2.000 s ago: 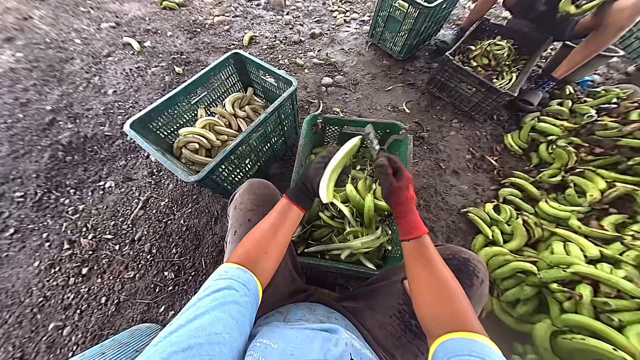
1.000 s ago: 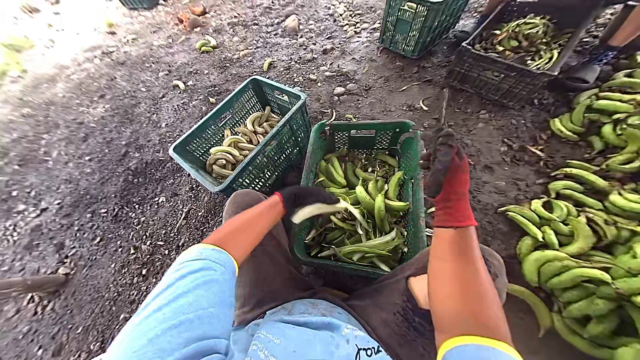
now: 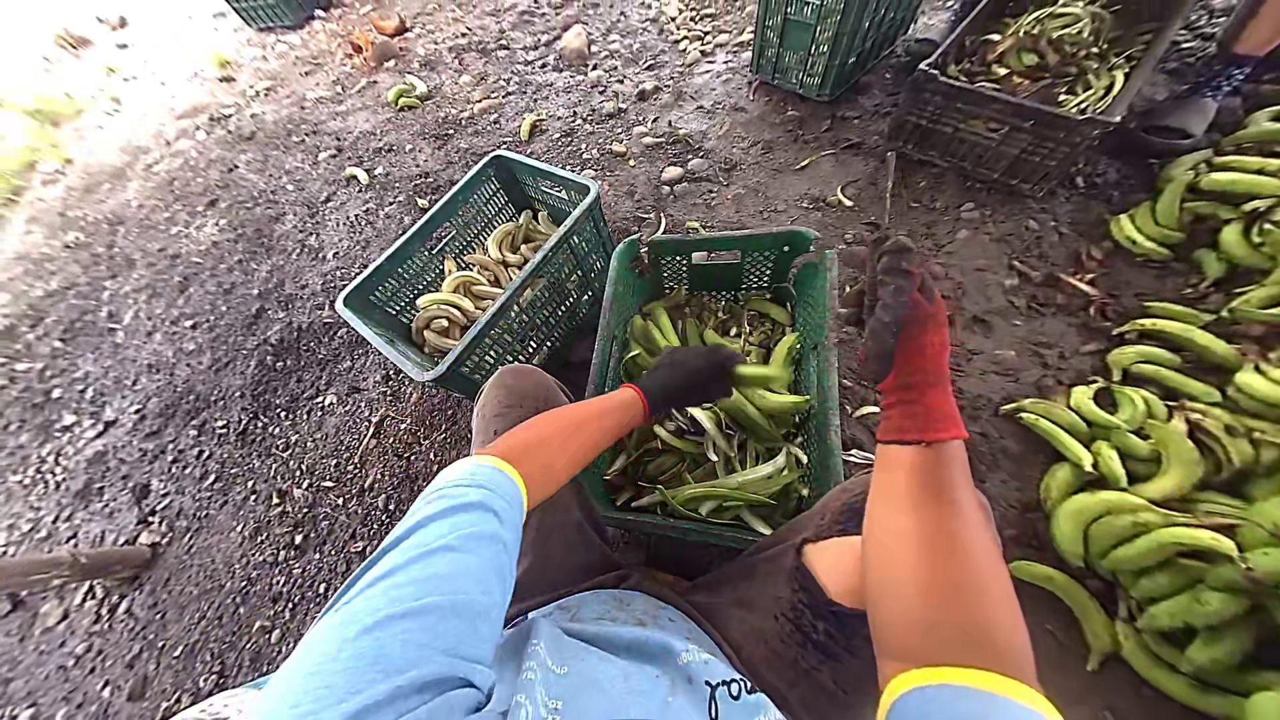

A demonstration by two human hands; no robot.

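My left hand, in a dark glove, is over the green plastic crate between my knees and grips a green banana or plantain. Unpeeled green fruit and strips of peel lie in that crate. My right hand, in a red and black glove, is raised just right of the crate, closed on a knife whose thin blade points up and away from me. A second green crate, at the left, holds peeled pale fruit.
A big heap of green bananas or plantains lies on the ground at the right. Beyond stand a dark crate of peels and another green crate, with part of a person at the far right. A wooden stick lies at the left.
The pale peeled fruit that my left hand held is gone from it, and a green one is there instead. My right hand has moved from above the crate out to its right side.
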